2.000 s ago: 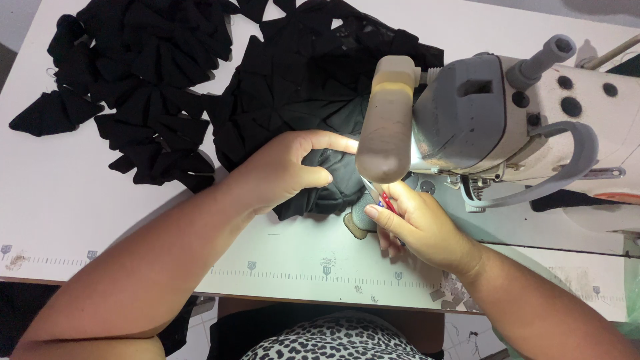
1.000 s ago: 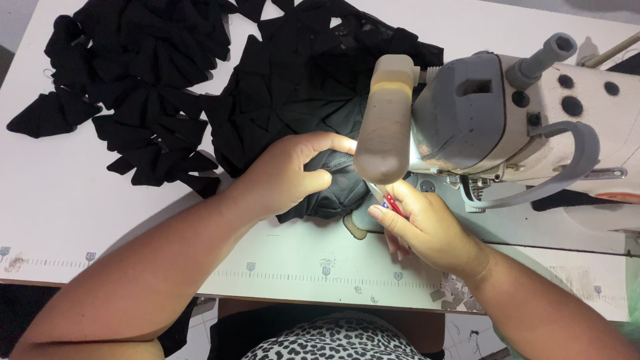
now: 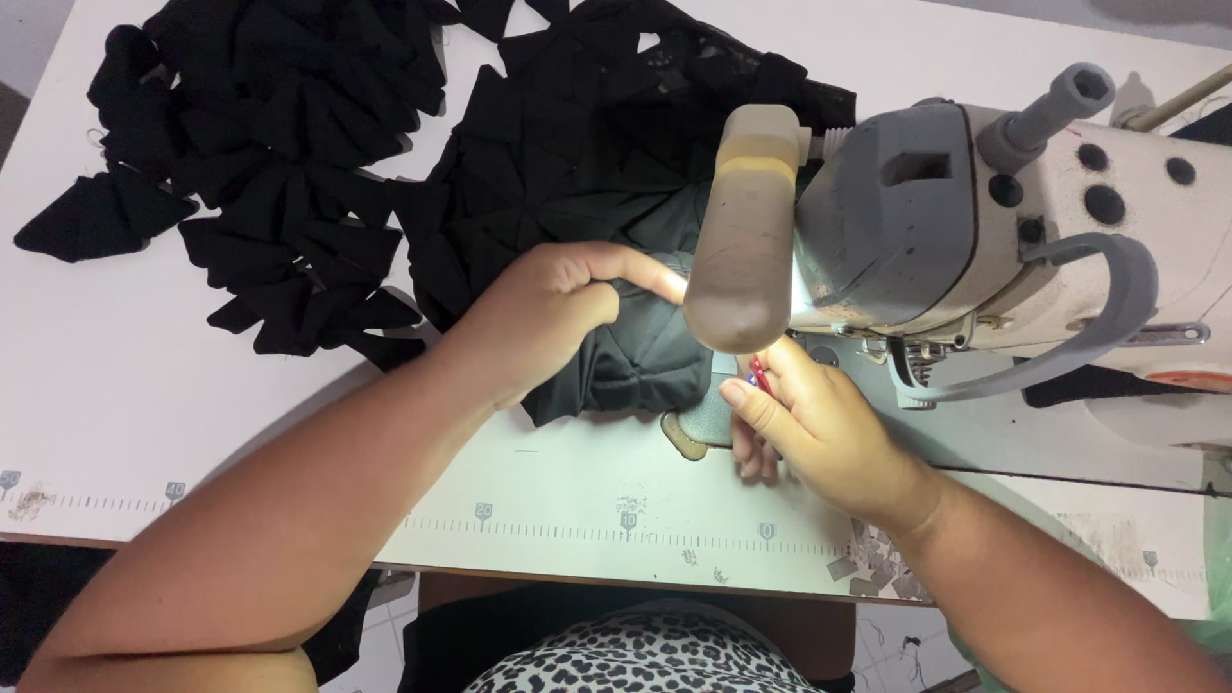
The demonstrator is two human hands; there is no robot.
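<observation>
Black fabric (image 3: 568, 192) made of joined pointed pieces lies bunched on the table, its right part reaching under the head of an industrial sewing machine (image 3: 885, 212). My left hand (image 3: 568, 303) rests on this fabric, index finger stretched toward the needle area, thumb bent; the fingertip touches the cloth beside the machine's rounded lamp-like part (image 3: 746, 241). Just below that part, my right hand (image 3: 808, 414) holds a small red tool (image 3: 760, 375), perhaps thread snips, between thumb and fingers. The needle and the tool's tip are hidden under the rounded part.
More black fabric pieces (image 3: 289, 183) lie heaped at the upper left. A printed ruler scale (image 3: 577, 525) runs along the front edge of the white table (image 3: 115, 385). Small grey scraps (image 3: 881, 568) lie near that edge, below my right wrist. A grey curved guard (image 3: 1136, 298) juts from the machine.
The near edge of the black fabric by my left hand has shifted and folded differently. Both hands stay in nearly the same place, the red tool still in my right hand.
</observation>
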